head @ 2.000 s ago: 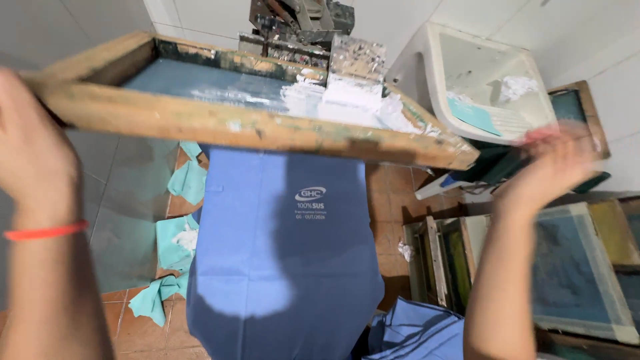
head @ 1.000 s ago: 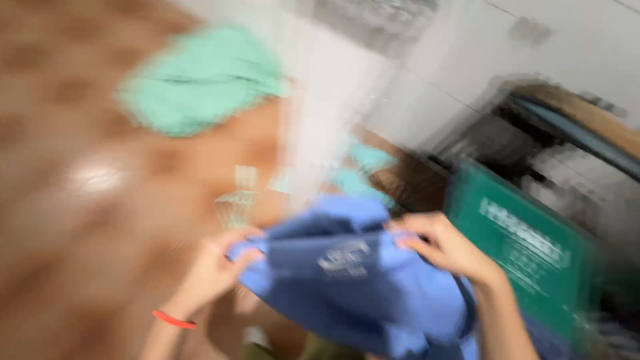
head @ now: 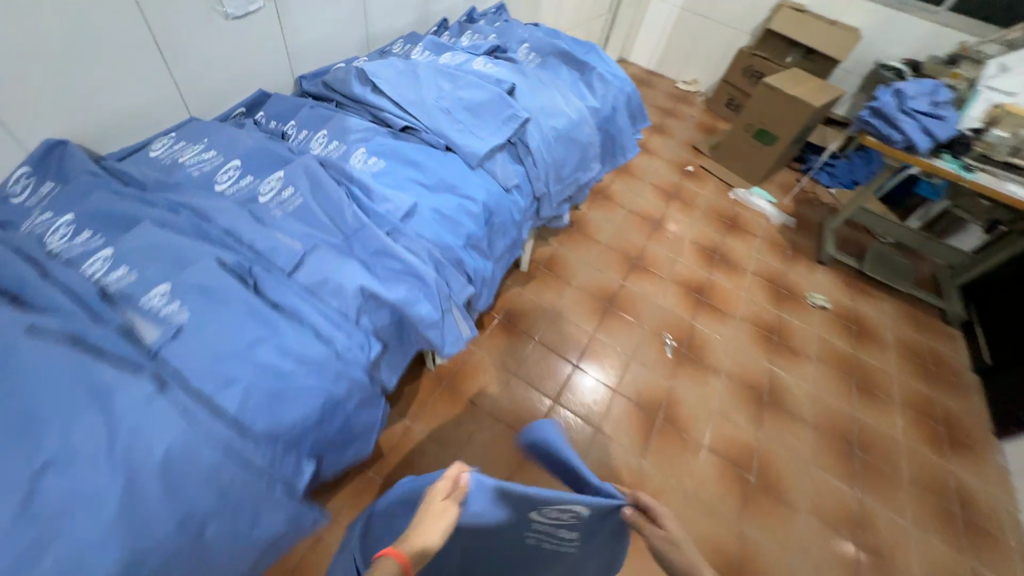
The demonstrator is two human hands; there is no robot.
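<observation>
A blue printed garment (head: 512, 524) hangs between my two hands at the bottom of the view, its white print facing up. My left hand (head: 436, 512), with a red band at the wrist, grips its upper edge on the left. My right hand (head: 660, 528) pinches the edge at the right corner, where a folded strip of the cloth sticks up. To the left, a long row of overlapping blue printed garments (head: 320, 216) lies along the white tiled wall on a low support whose legs show beneath. The lower part of the held garment is cut off by the frame.
Cardboard boxes (head: 776, 120) stand at the back by the wall. A work table (head: 944, 164) at the right bears crumpled blue cloth (head: 912, 112) and a machine. Small scraps (head: 669, 344) and a piece of clear plastic (head: 760, 205) lie on the brown tiled floor (head: 640, 400).
Two seconds ago my hands were at a wooden-framed screen above a blue garment; the garment is now in both hands. The view has swung to the row of garments.
</observation>
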